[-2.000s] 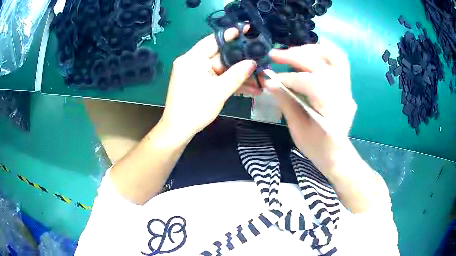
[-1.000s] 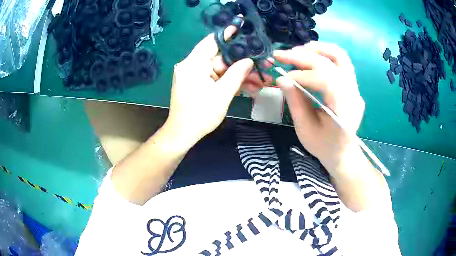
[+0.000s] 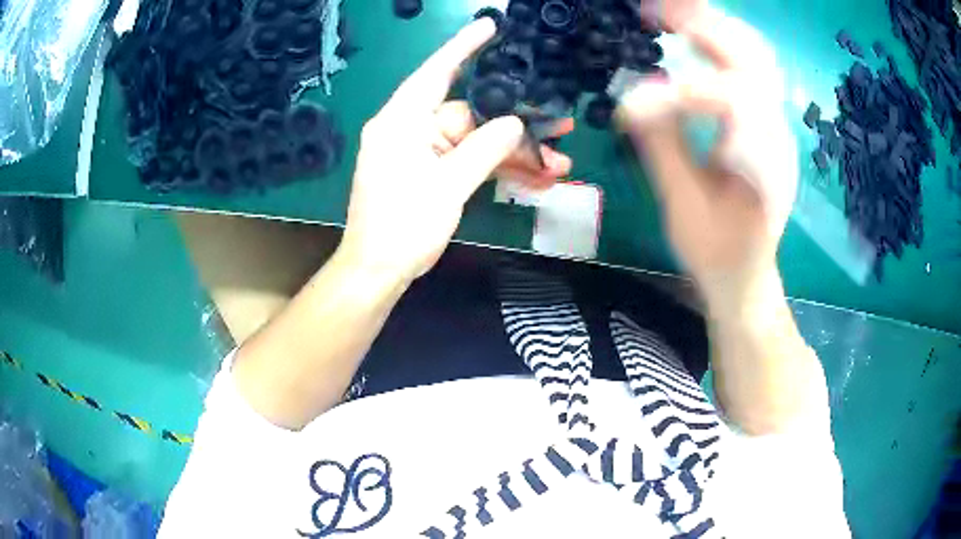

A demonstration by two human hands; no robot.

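My left hand [image 3: 427,168] holds a black moulded rubber sheet [image 3: 497,93] with round cups between thumb and fingers, in front of the central heap of black round caps [image 3: 601,37]. The sheet's far edge blends into the heap. My right hand [image 3: 717,137] is blurred by motion, apart from the sheet at the heap's right side. A pale blurred streak, the slim white tool [image 3: 832,232], runs out from behind it to the lower right. A black cap [image 3: 600,112] shows near its fingertips; whether they touch it cannot be told.
A stack of black cup sheets [image 3: 232,84] lies at left, beside a pale strip [image 3: 89,126] and a clear plastic bag [image 3: 37,74]. A heap of small flat black pieces [image 3: 880,158] lies at right. A white square card [image 3: 569,219] with red edging lies at the table edge.
My right hand has moved away from the sheet, up and to the right, and its fingers have spread somewhat. The tool has swung with it. My left hand has stayed nearly in place, still holding the sheet.
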